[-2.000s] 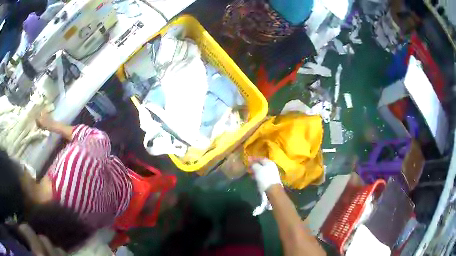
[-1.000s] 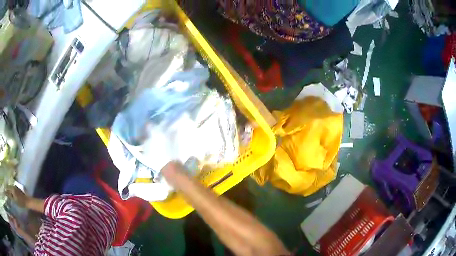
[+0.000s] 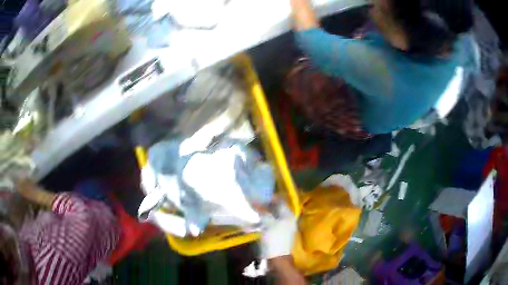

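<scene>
A yellow crate [image 3: 273,150] stands beside the sewing table, heaped with limp white and light-blue cloth pieces [image 3: 214,178]. Some cloth hangs over its near left rim. My right hand [image 3: 277,225], with a white covering over its back and wrist, is at the crate's near right corner. Its fingers are blurred against the cloth, so I cannot tell if they grip any. A small white strip hangs beside the wrist. My left hand is not in view.
A yellow cloth bundle [image 3: 326,228] lies right of the crate. A person in striped red [image 3: 72,239] works at left; a person in teal [image 3: 384,78] sits beyond the crate. White sewing table [image 3: 106,125], purple stool [image 3: 409,267], scraps on green floor.
The view has shifted, showing more of the person in teal and the table. My right hand has moved from over the heaped cloth to the crate's near right corner.
</scene>
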